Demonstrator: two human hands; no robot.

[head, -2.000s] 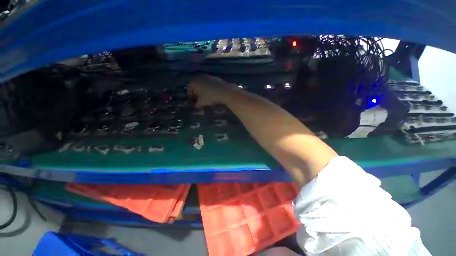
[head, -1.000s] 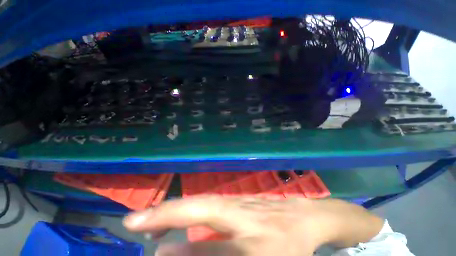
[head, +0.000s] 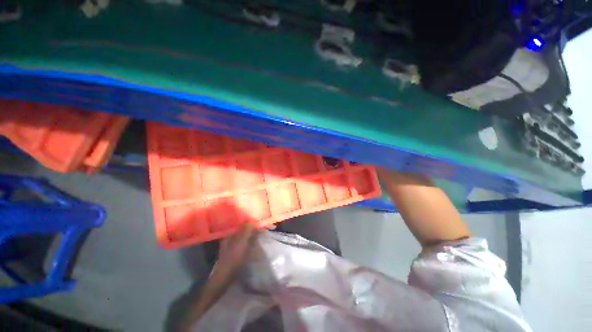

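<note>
An orange pocketed tray (head: 232, 186) juts out from under the blue shelf beam, over the floor. One small dark unit (head: 332, 162) sits in a pocket at its back edge; the front pockets look empty. My left hand (head: 235, 251) is blurred, at the tray's front edge; whether its fingers grip the tray cannot be told. My right forearm reaches under the beam at the tray's right end, and the beam hides my right hand.
Above is a green-matted shelf (head: 272, 74) with small pale pieces (head: 339, 47), dark cabling and a blue light (head: 534, 43). More orange trays (head: 55, 133) lie at left on the lower shelf. A blue stool (head: 55, 227) stands at the lower left.
The view has moved down and closer to the lower shelf and tilted. My right hand has gone from in front of the trays to under the beam. My left hand has come into view.
</note>
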